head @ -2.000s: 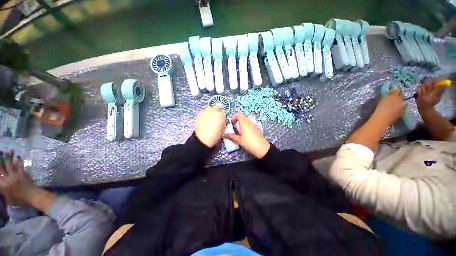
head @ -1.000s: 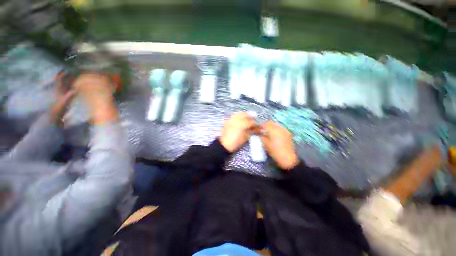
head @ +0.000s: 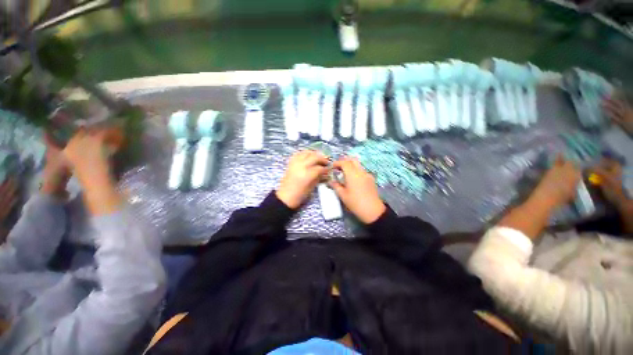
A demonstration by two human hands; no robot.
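Observation:
A handheld fan [head: 330, 202] lies on the bench in front of me, its pale handle pointing towards me. Its light-blue head is mostly hidden behind my fingers. My left hand [head: 302, 177] grips the fan at the head and neck from the left. My right hand [head: 357, 188] is at the neck from the right, fingertips close to those of my left hand. Whether a small part is between the fingertips is too blurred to tell. A heap of small light-blue parts [head: 390, 165] lies right of my hands, with small dark parts [head: 432, 168] beside it.
Rows of fans [head: 361, 104] stand along the back. One fan [head: 254, 128] lies left, with two more fans [head: 203, 158] beyond. Bubble wrap [head: 243, 194] covers the bench. A green conveyor [head: 208, 45] carries one fan [head: 348, 35]. People work at both sides.
The whole view has shifted with head movement. Both my hands stay at the same fan's neck, with the right fingertips closer to the left. The left neighbour's arms have reached forward onto the bench.

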